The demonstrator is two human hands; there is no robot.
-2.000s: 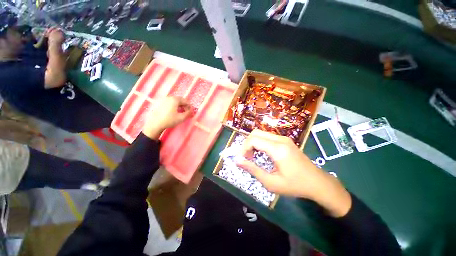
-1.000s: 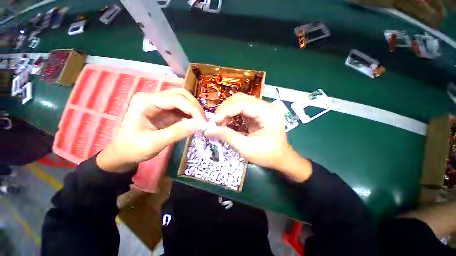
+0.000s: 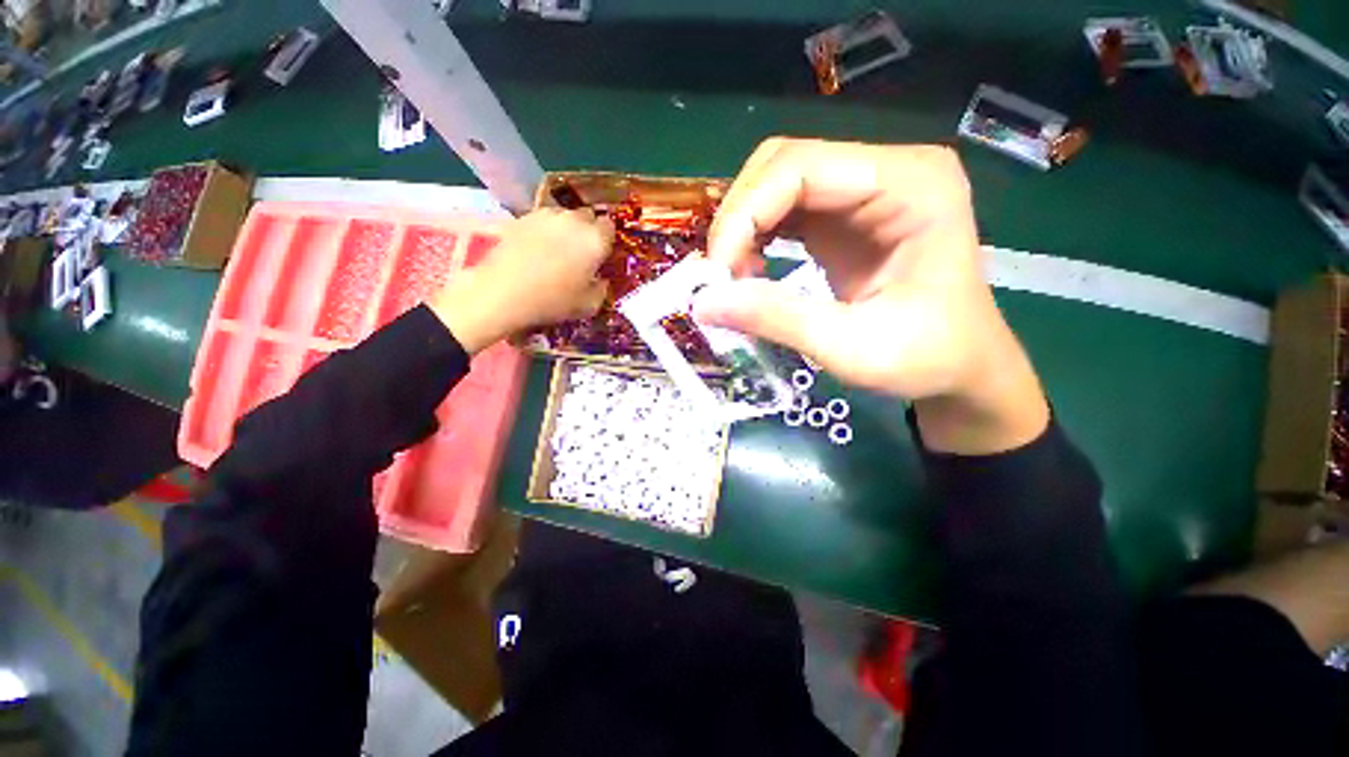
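My right hand [image 3: 880,281] holds a white rectangular frame [image 3: 673,328] by its upper corner, between thumb and forefinger, above the right side of the boxes. My left hand [image 3: 550,269] is in the copper-parts box [image 3: 651,207], fingers bent down among the shiny orange-red pieces; whether it grips one cannot be told. The ring box [image 3: 633,451], full of white rings, sits nearer me. Several loose white rings [image 3: 818,416] lie on the green bench right of it. Another frame is partly hidden behind my right hand.
The pink compartment tray [image 3: 471,470] lies left of the boxes, under my left sleeve. A slanting grey-white post [image 3: 444,96] stands behind. The conveyor [image 3: 710,111] carries scattered frames. Another copper box [image 3: 1302,399] and a person's forearm [image 3: 1287,636] are at the right.
My hands were together over the boxes and are now apart. The left has moved into the copper-parts box; the right has moved up and right and now holds a frame. Conveyor frames have shifted left.
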